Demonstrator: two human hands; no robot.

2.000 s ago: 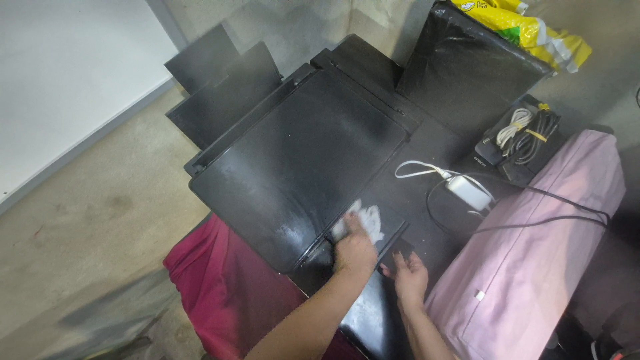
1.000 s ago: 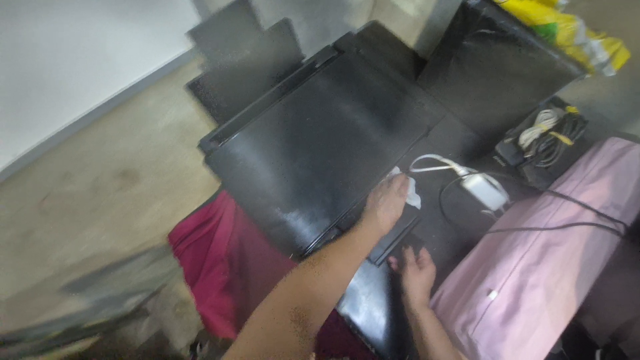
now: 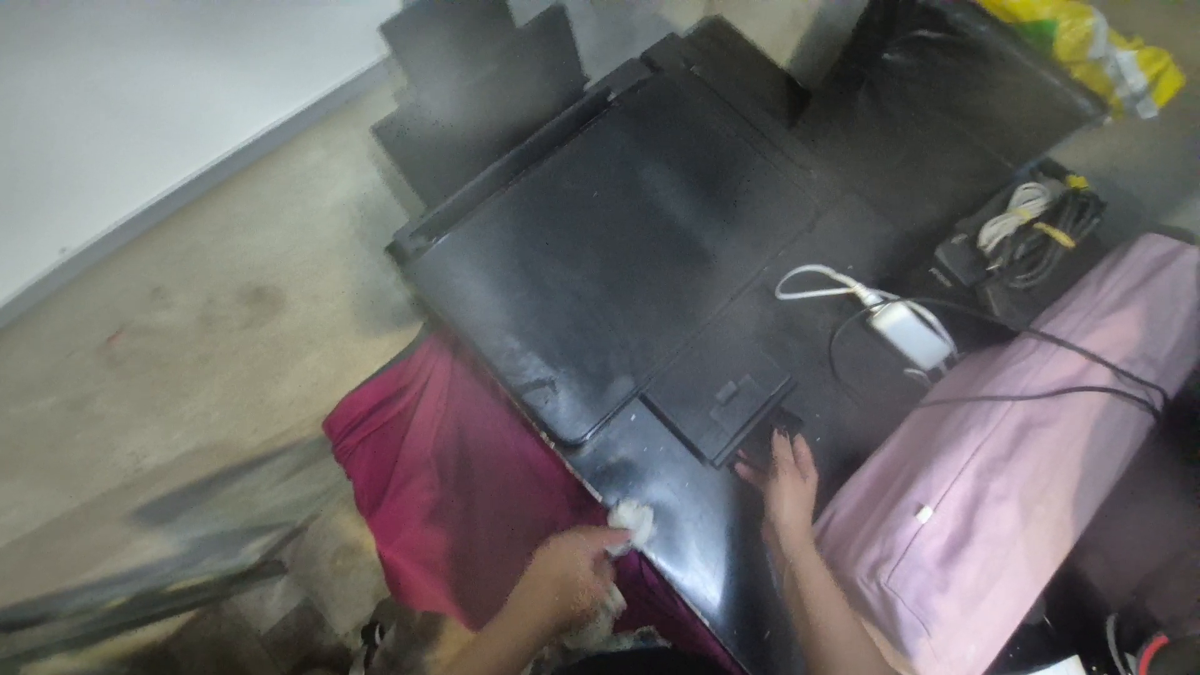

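Observation:
Near the black table's (image 3: 694, 553) lower left edge, my left hand (image 3: 567, 577) pinches a crumpled white tissue or cloth (image 3: 632, 525). A black printer (image 3: 609, 244) lies to its upper right, with its broad flat lid facing up and a smaller panel (image 3: 717, 398) at its front. Beside the outer edge of that panel is my right hand (image 3: 786, 478), its fingers apart and nothing visible held in them. Whether its fingertips touch the panel is unclear.
A white power adapter (image 3: 909, 335) with cables lies beside a pink fabric-covered object (image 3: 1022, 450). Bundled cables (image 3: 1041, 225), a black plastic-wrapped object (image 3: 947, 103) and a yellow bag (image 3: 1106, 56) are farther back. Dark pink cloth (image 3: 459, 487) hangs at the table's left edge.
My left hand has moved from the printer's front panel down to the table's near left edge, still holding the white tissue or cloth. My right hand stays near the panel's edge.

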